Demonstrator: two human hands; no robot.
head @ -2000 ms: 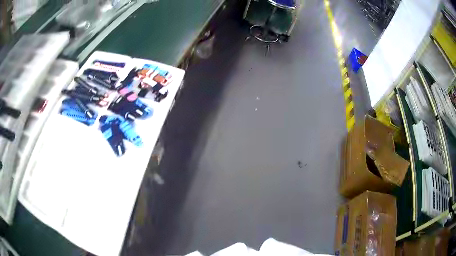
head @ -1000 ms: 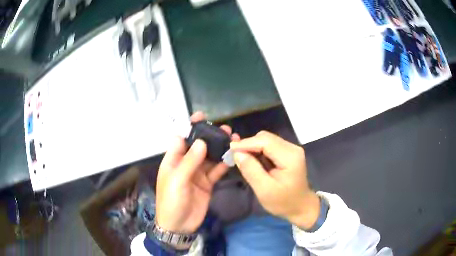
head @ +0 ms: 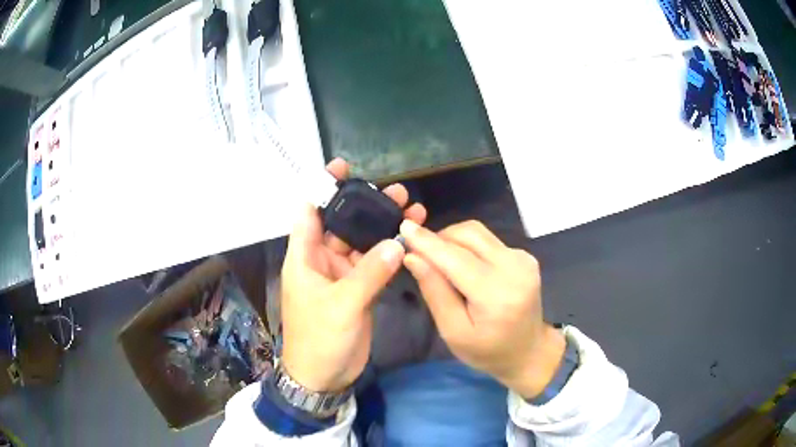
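Note:
A black watch body (head: 362, 213) lies in my left hand (head: 327, 306), held between the fingers and thumb above my lap. A grey strap (head: 284, 155) runs from its far left edge towards the left tray. My right hand (head: 480, 301) pinches something small at the near right edge of the watch body. Its fingertips hide most of that piece, so I cannot tell what it is. My left thumb tip touches the same corner.
The left tray (head: 157, 192) holds two black watches with grey straps (head: 215, 35) and small pink, blue and black pieces. The right tray (head: 559, 113) has blue and dark straps (head: 717, 87) at its far end. An open carton (head: 144, 349) of wrap stands on the floor at left.
The view has shifted slightly. My left thumb has moved from the watch body's left side to its near right corner. The pale piece at my right fingertips is now mostly hidden.

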